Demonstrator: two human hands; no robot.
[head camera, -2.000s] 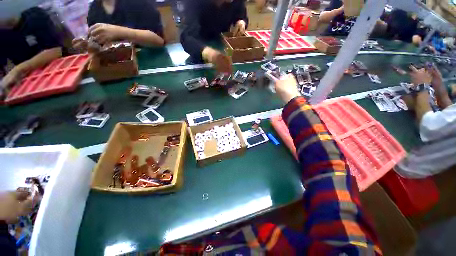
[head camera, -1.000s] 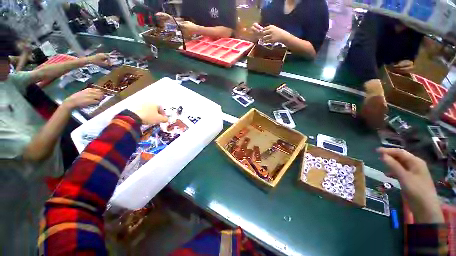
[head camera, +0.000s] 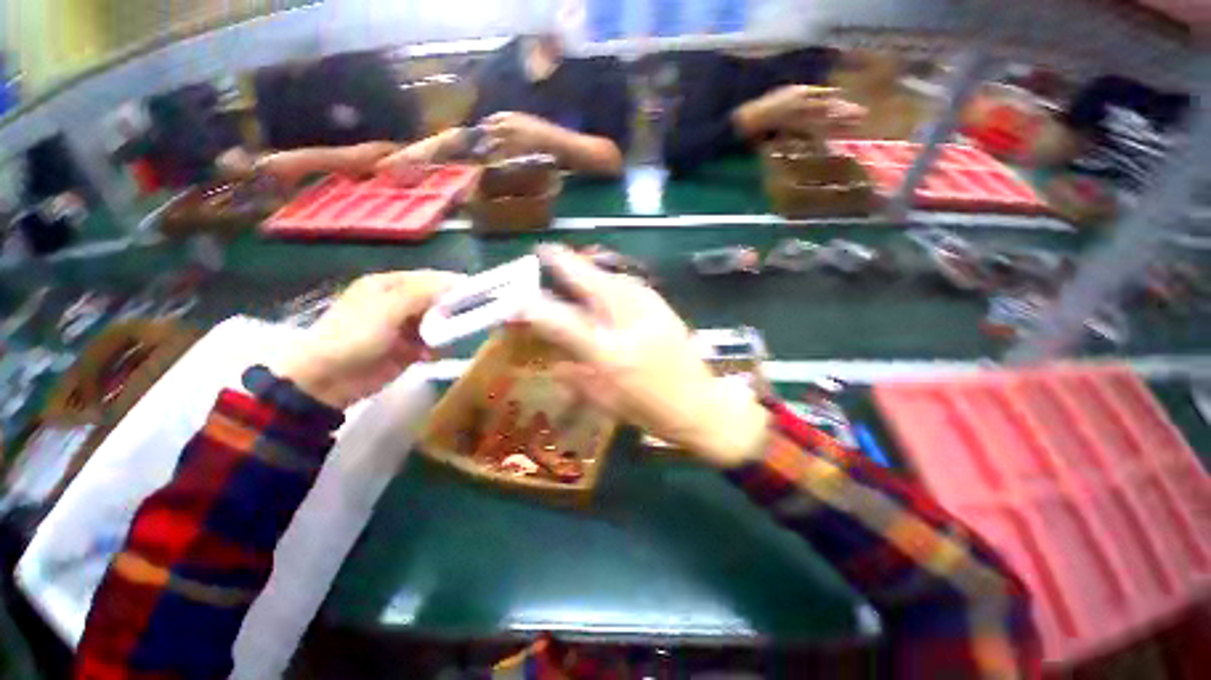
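Note:
My left hand (head camera: 365, 332) and my right hand (head camera: 624, 348) hold a white housing frame (head camera: 482, 303) between them, tilted, above the larger cardboard box (head camera: 465, 432). The fingers of my left hand grip its left end and those of my right hand its right end. The frame has a dark window opening. The box below holds copper-brown parts (head camera: 531, 452). My right hand and forearm hide part of this box and most of the smaller carton beside it. The image is blurred, so small details on the frame cannot be told.
The white plastic bin (head camera: 325, 531) stands at left, partly behind my left arm. A pink compartment tray (head camera: 1049, 492) lies at right, with a blue part (head camera: 873, 446) beside it. Housings (head camera: 724, 260) lie along the green belt. Several people work across it with cartons and pink trays.
My left hand has left the white bin and my right hand has come in from the right. Both now meet at the white frame. The view has turned back toward the middle.

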